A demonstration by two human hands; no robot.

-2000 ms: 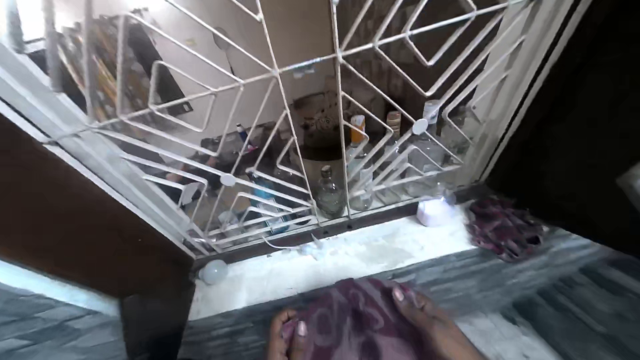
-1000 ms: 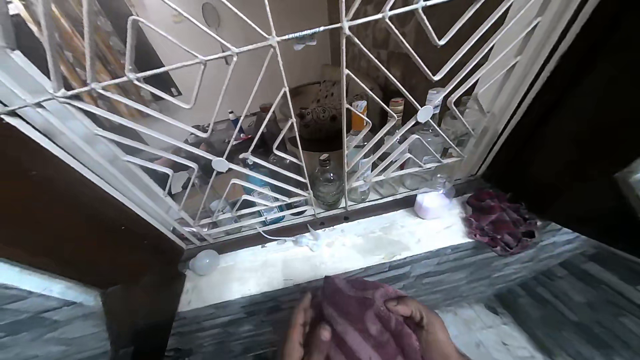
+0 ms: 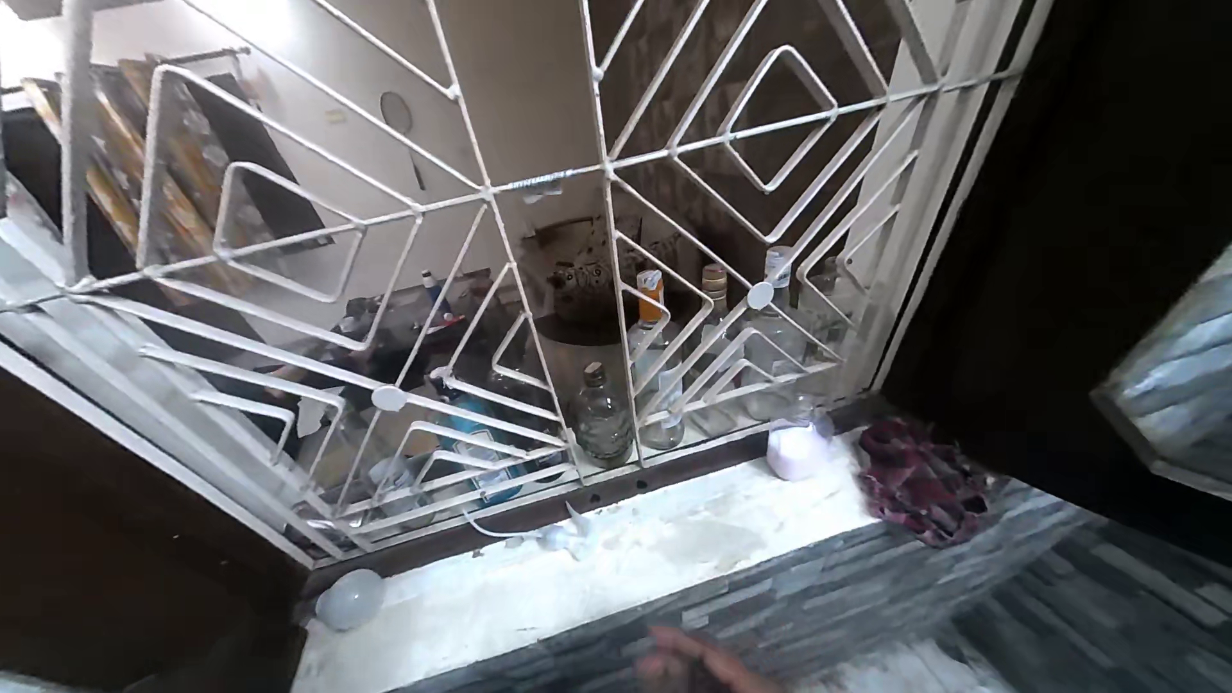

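My right hand [image 3: 698, 662] shows at the bottom edge, blurred and partly cut off, below the white sill [image 3: 539, 602]. No cloth shows in it, and its finger pose is unclear. My left hand is out of view. On the sill's right end lies a crumpled maroon cloth [image 3: 919, 481], beside a glowing white round object [image 3: 797, 450]. A white cable with a small fitting [image 3: 568, 535] lies mid-sill. A round, translucent bulb-like object [image 3: 350, 600] sits at the left end.
A white metal window grille [image 3: 549, 180] rises behind the sill. Behind it stand a clear glass bottle [image 3: 604, 423], an orange-necked bottle [image 3: 651, 298] and a blue bottle [image 3: 481, 452]. Dark panels [image 3: 125, 510] flank the opening. Grey stone-patterned tiles [image 3: 770, 597] lie below the sill.
Both hands held a maroon cloth at the bottom earlier; that cloth and my left hand have left the view. My right hand is lower, mostly out of frame.
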